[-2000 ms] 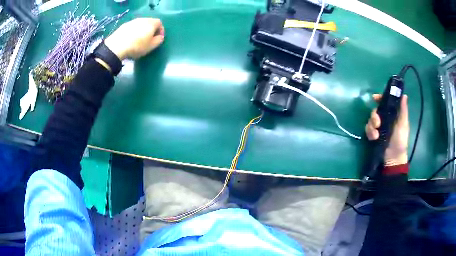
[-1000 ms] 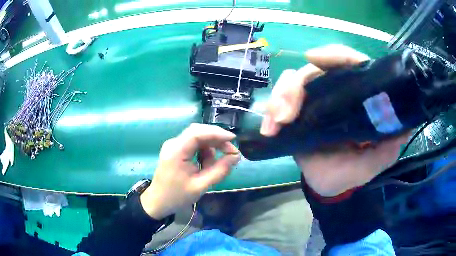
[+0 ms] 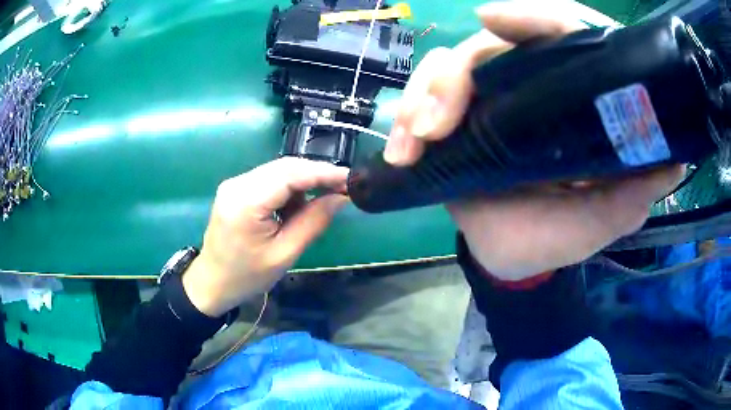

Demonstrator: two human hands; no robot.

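Observation:
My right hand point(image 3: 497, 160) is closed around the thick black electric screwdriver point(image 3: 529, 120), which has a pale label and points left. My left hand point(image 3: 264, 224) has its thumb and fingertips pinched at the screwdriver's tip end; whatever they hold there is too small or hidden to tell. The black module point(image 3: 341, 60) lies on the green bench beyond my hands, with a yellow tape strip point(image 3: 365, 14) on top and its barrel end point(image 3: 319, 144) towards me. A white lead point(image 3: 354, 126) runs from the barrel end to behind my right fingers.
A pile of purple-white sensor leads point(image 3: 22, 112) lies on the green bench point(image 3: 160, 168) at the far left. A white ring point(image 3: 80, 16) sits at the back left. The bench's front edge runs below my hands. Thick dark cables point(image 3: 673, 232) hang at the right.
Since two seconds ago, both hands have come together in front of the module, the right bringing the screwdriver from the right side. In the last second, the view has shifted and the hands remain together.

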